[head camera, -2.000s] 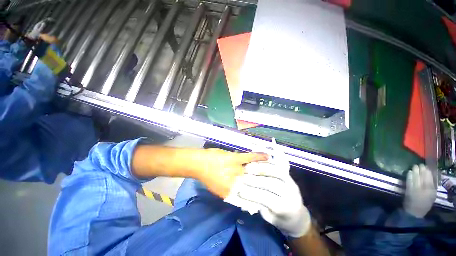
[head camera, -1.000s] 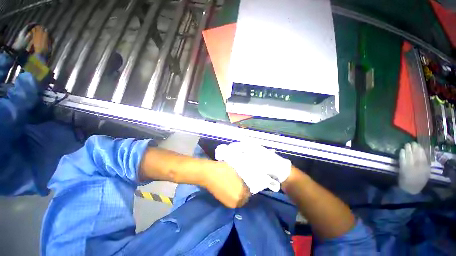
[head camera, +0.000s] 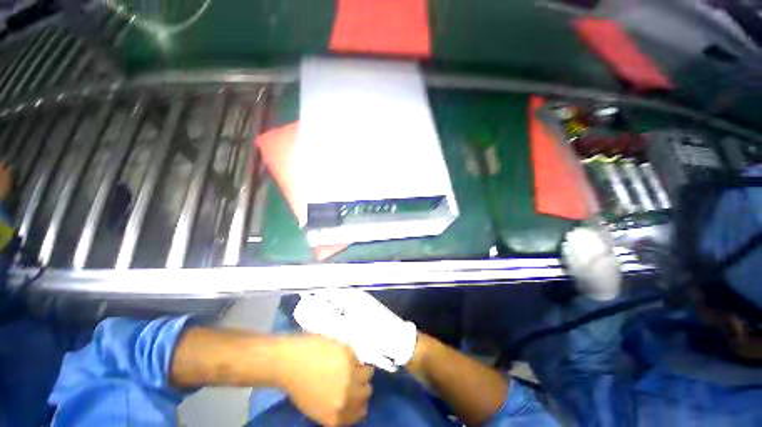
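Note:
My left hand (head camera: 330, 385) is bare and curled into a fist, against the lower edge of my gloved right hand. Whether it grips part of the glove is hidden. My right hand (head camera: 355, 325) wears a white work glove, with its fingers towards the conveyor edge. Its fingers are too overexposed to make out. Both hands are low in front of my body, short of the conveyor rail. The silver-white unit housing (head camera: 368, 133) lies beyond them, untouched, with its open end facing me. A green circuit board (head camera: 368, 209) shows inside that opening.
The metal rail (head camera: 292, 279) runs across before me, with rollers (head camera: 138, 200) at left. Orange-red foam (head camera: 284, 163) lies under the unit on a green board (head camera: 468, 225). At right are an open unit (head camera: 622, 163), another person's white-gloved hand (head camera: 591, 260) and a person in blue.
The view has shifted, so the unit sits further left and the right-hand worker shows more. My left hand has gone from the glove's finger area to a fist at its lower edge.

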